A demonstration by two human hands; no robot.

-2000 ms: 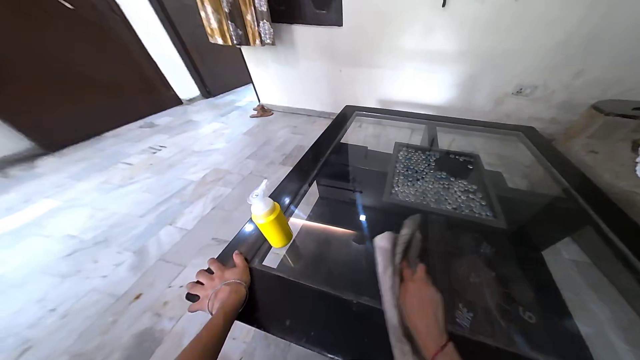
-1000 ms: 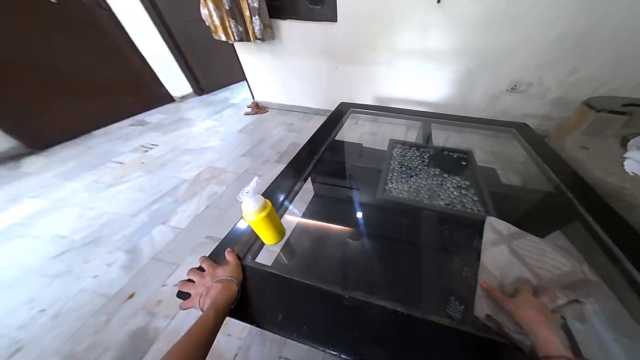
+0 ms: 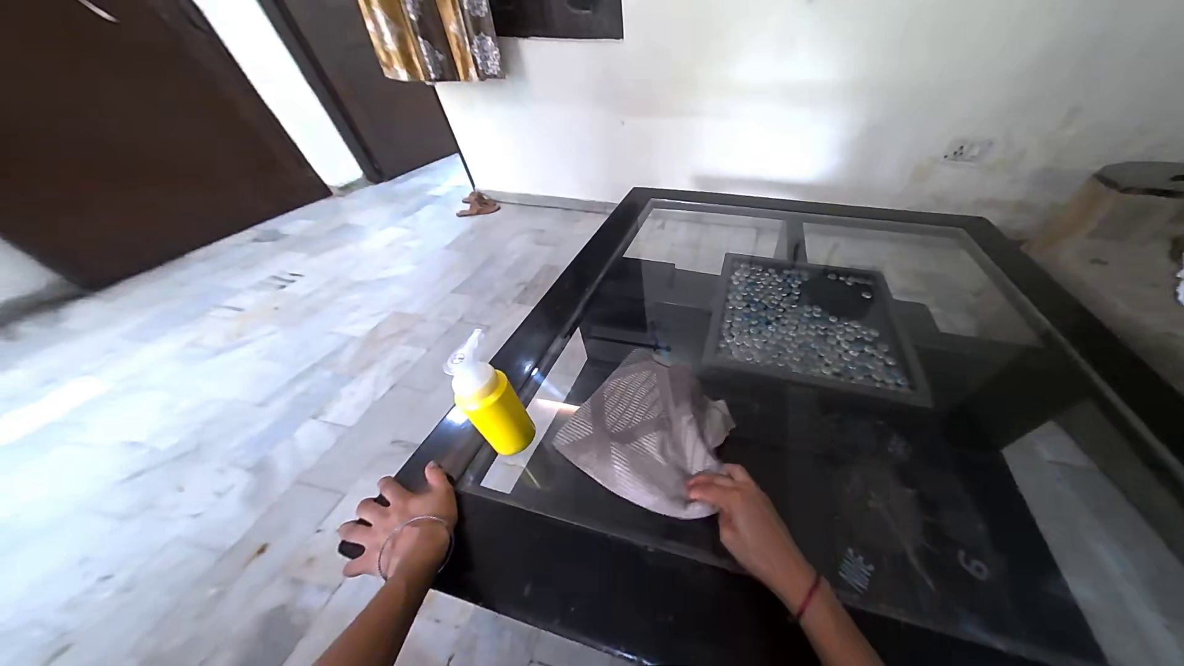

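Note:
My right hand (image 3: 740, 518) grips the near right edge of a greyish patterned cloth (image 3: 638, 435), which spreads over the glass top of a black-framed table (image 3: 573, 573). At the table's near left corner rests my left hand (image 3: 407, 523), fingers spread over the frame's edge, holding nothing. A yellow bottle with a white pump top (image 3: 498, 412) stands on the left side of the table, between my left hand and the cloth's far side. Glass pebbles (image 3: 805, 333) lie in a dark square recess beneath the glass.
Pale marble-like tiles (image 3: 277, 388) cover the floor at left. Brown footwear (image 3: 478, 203) lies by the wall. A stool (image 3: 1115, 213) stands beyond the table at right. A patterned curtain (image 3: 430, 42) hangs near dark doors (image 3: 139, 129).
My right hand and the cloth first moved right across the glass, then back left towards the bottle. My left hand has stayed at the table corner.

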